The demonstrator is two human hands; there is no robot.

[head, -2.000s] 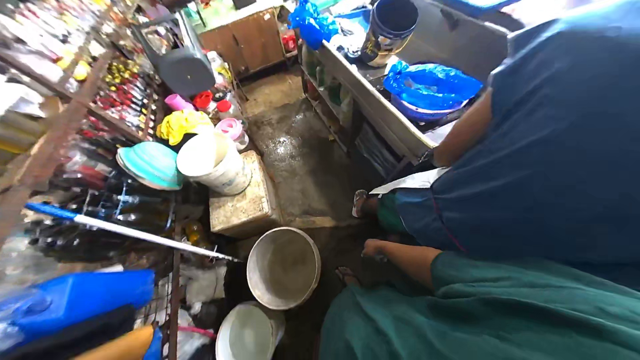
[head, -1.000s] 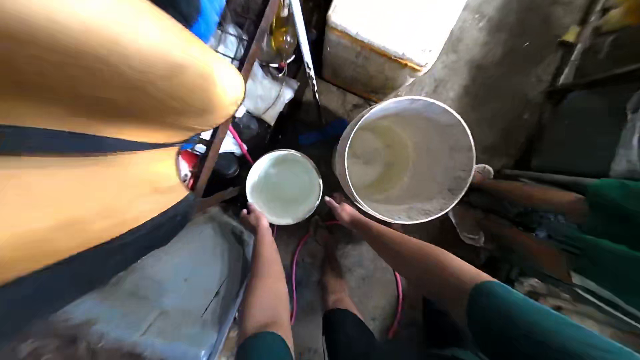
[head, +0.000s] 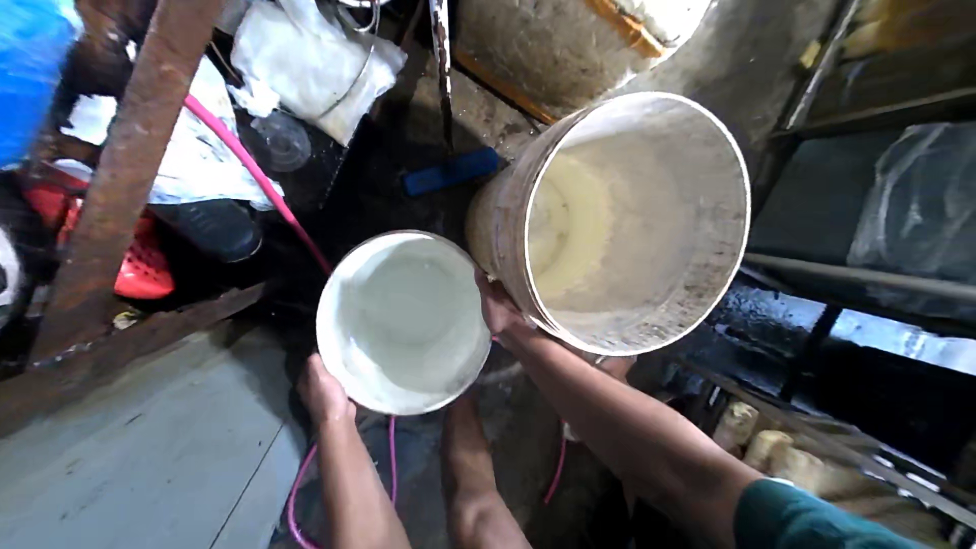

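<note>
A small white plastic bucket (head: 406, 324) with clear liquid in it is between my two hands. My left hand (head: 326, 393) grips its lower left side. At its right side, my right hand (head: 499, 305) holds on, with the fingers partly hidden between this bucket and a larger one. That larger plastic bucket (head: 637, 221), stained and tilted in view, stands close on the right, with shallow yellowish liquid at its bottom.
A blue floor-brush head (head: 450, 171) lies behind the buckets. A pink hose (head: 252, 160) runs past the rusty metal frame (head: 126, 183) on the left. A worn box (head: 526, 53) stands at the back, metal racks (head: 862, 278) at the right, a grey panel (head: 152, 450) at lower left.
The view has swung from the room down to the buckets and moved closer. One second ago both hands were at the small bucket; now it appears closer beside the large one.
</note>
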